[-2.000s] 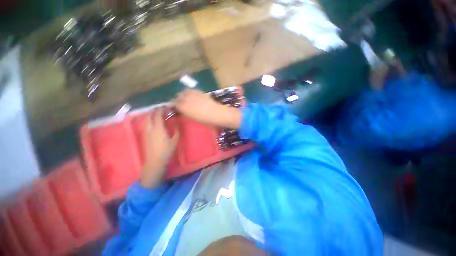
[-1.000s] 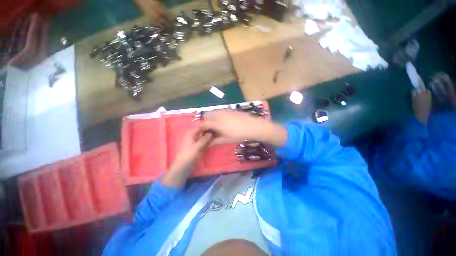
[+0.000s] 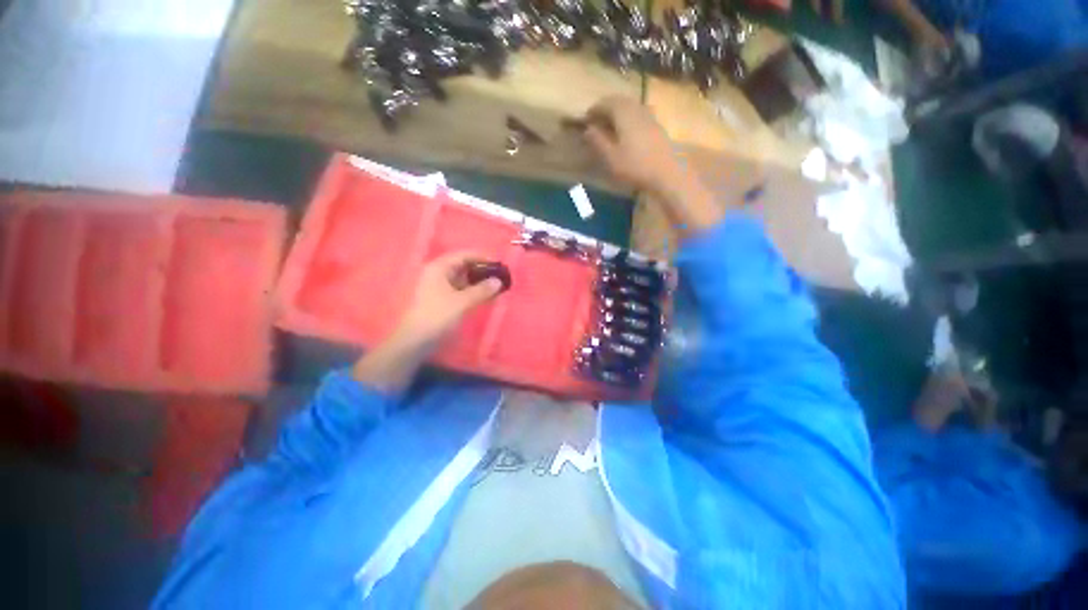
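Observation:
My left hand (image 3: 447,298) is over the red divided tray (image 3: 358,238) and holds a small dark piece (image 3: 487,275) between thumb and fingers. My right hand (image 3: 614,137) reaches over the brown board, its fingertips at a dark piece (image 3: 575,123); whether it grips the piece is unclear. Another small dark and silver piece (image 3: 518,134) lies just left of it. Finished black-and-silver pieces (image 3: 629,312) are stacked crosswise in the tray's right compartment. One more piece (image 3: 555,242) lies at the far end of the compartment beside it.
A loose pile of pieces (image 3: 442,42) covers the far part of the brown board (image 3: 286,83). A second red tray (image 3: 221,298) is at left, near a white sheet (image 3: 102,89). A white tag (image 3: 581,200) lies beyond the tray. White scraps (image 3: 865,155) and other people's hands (image 3: 943,399) are at right.
My right hand has left my left hand and moved forward onto the brown board. My left hand stays over the tray with a dark piece. The camera view has turned.

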